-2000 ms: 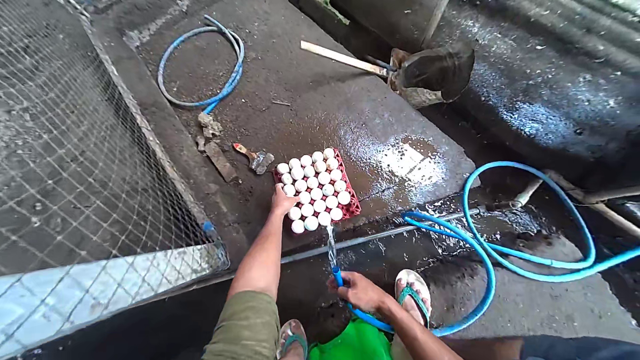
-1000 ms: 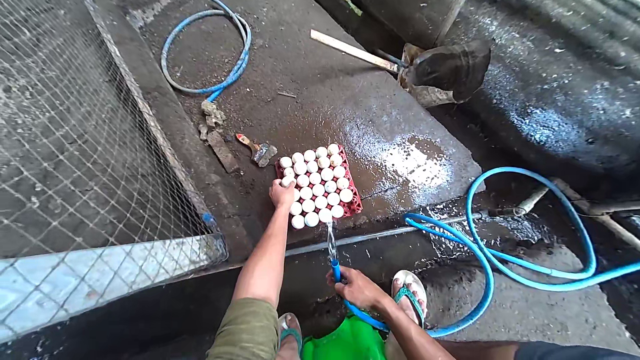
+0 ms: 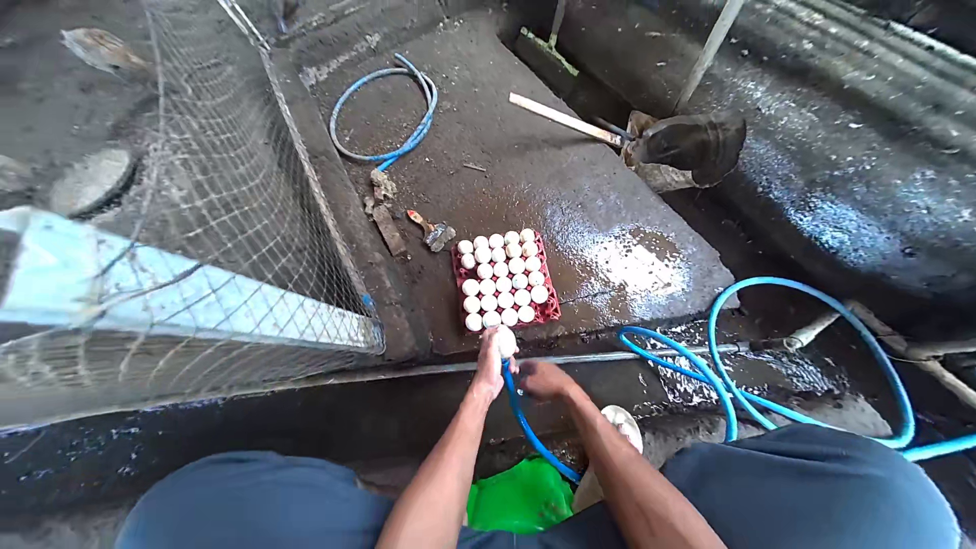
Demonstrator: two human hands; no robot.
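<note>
A red plastic egg tray [image 3: 552, 309] full of white eggs, with a few bare cups, lies on the wet concrete ledge. Just below its near edge, my left hand [image 3: 489, 362] holds a white egg [image 3: 504, 341]. The end of a blue hose [image 3: 521, 412] is right under that egg, beside both hands. My right hand [image 3: 543, 380] is close to the hose end, its fingers blurred, and whether it grips anything is unclear. A paintbrush with an orange handle [image 3: 418, 219] lies left of the tray.
A wire mesh fence [image 3: 252, 229] on a pale beam runs along the left. A long-handled shovel [image 3: 568, 120] lies at the upper right. Hose loops [image 3: 762, 280] spread to the right and another coil [image 3: 333, 126] rests at the upper left. Something green [image 3: 522, 499] sits between my legs.
My left hand has moved from the tray's left side to below its near edge and now has an egg. My right hand has come up beside it. A cup on the tray's left side is now bare.
</note>
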